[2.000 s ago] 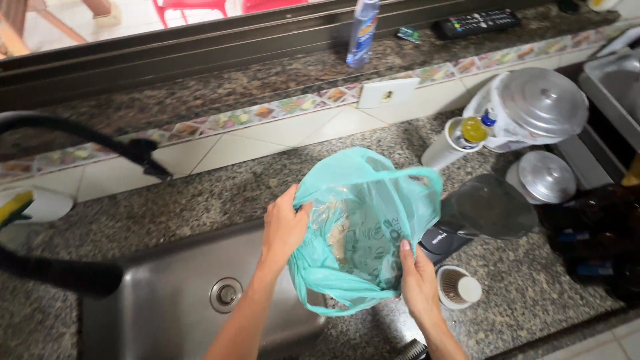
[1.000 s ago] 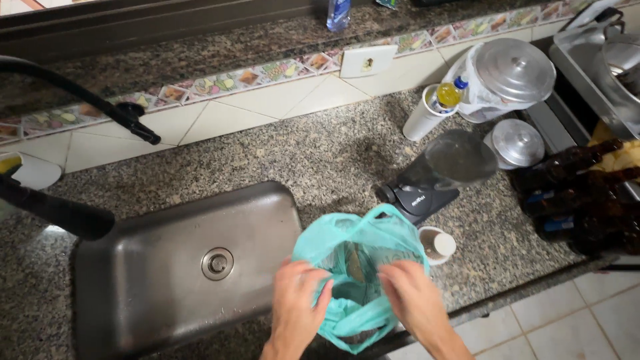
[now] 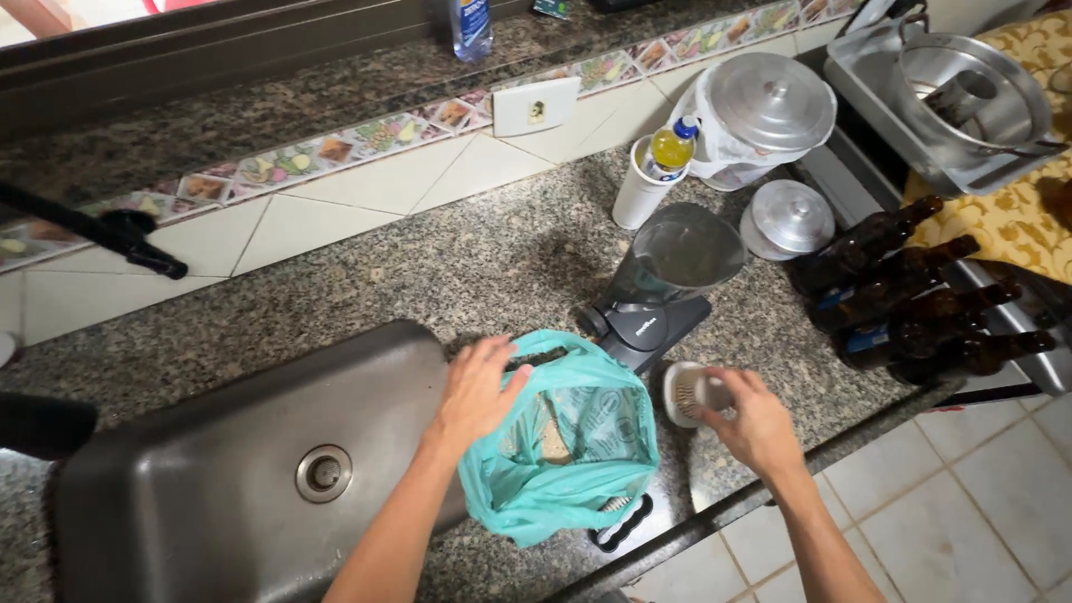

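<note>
A green plastic bag (image 3: 561, 435) stands with its mouth open on the granite counter, beside the steel sink (image 3: 251, 469); crumpled plastic and something beige show inside. My left hand (image 3: 481, 389) rests at the bag's upper left rim, fingers apart; whether it grips the plastic is not clear. My right hand (image 3: 749, 419) has thumb and fingers around a small white cup-like piece (image 3: 714, 397), at a white container of toothpicks (image 3: 684, 394). A black-handled brush (image 3: 621, 526) lies partly under the bag.
A blender (image 3: 662, 276) stands behind the bag. Near the wall are a white cup holding a bottle of yellow liquid (image 3: 670, 151) and lidded aluminium pots (image 3: 775, 100). Dark glass bottles (image 3: 921, 310) stand at the right. A black faucet (image 3: 126, 239) reaches in from the left.
My right hand has left the bag and moved right to the toothpick container. The bag, held up over the sink's edge two seconds ago, now rests on the counter.
</note>
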